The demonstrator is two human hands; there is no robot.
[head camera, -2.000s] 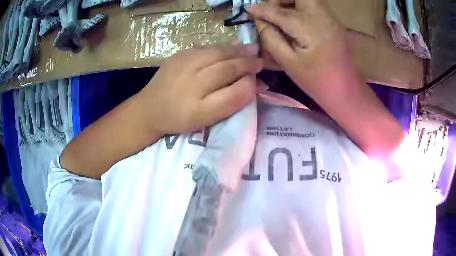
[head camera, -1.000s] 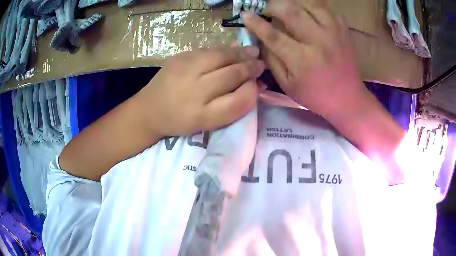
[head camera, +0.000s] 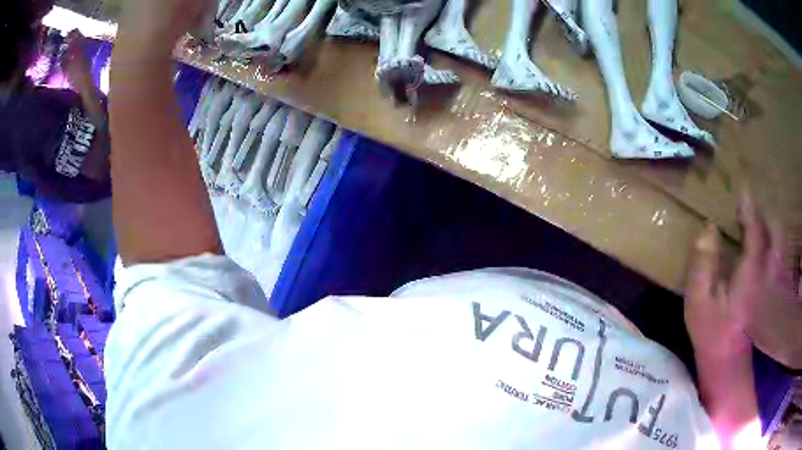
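My left arm reaches up along the left side, and my left hand (head camera: 171, 19) is blurred and cut off by the top edge, so what it holds is hidden. My right hand (head camera: 734, 272) is at the table's near right edge, fingers apart, with nothing seen in it. White-grey prop legs with splayed toes (head camera: 528, 70) lie on the brown cardboard-covered table (head camera: 598, 189). A pair of legs (head camera: 646, 132) lies at the right. More legs are in a row at the left (head camera: 295, 31).
A white oval dish (head camera: 703, 95) with a thin stick lies beyond the right pair. A blue bin (head camera: 321, 206) below the table holds more pale legs (head camera: 264, 149). Another person in dark clothing (head camera: 53, 132) is at the far left, above blue bins (head camera: 66, 378).
The view has swung to the left. The leg held against my shirt is gone from my lap. My hands have moved apart, left hand up and left, right hand to the table's right edge.
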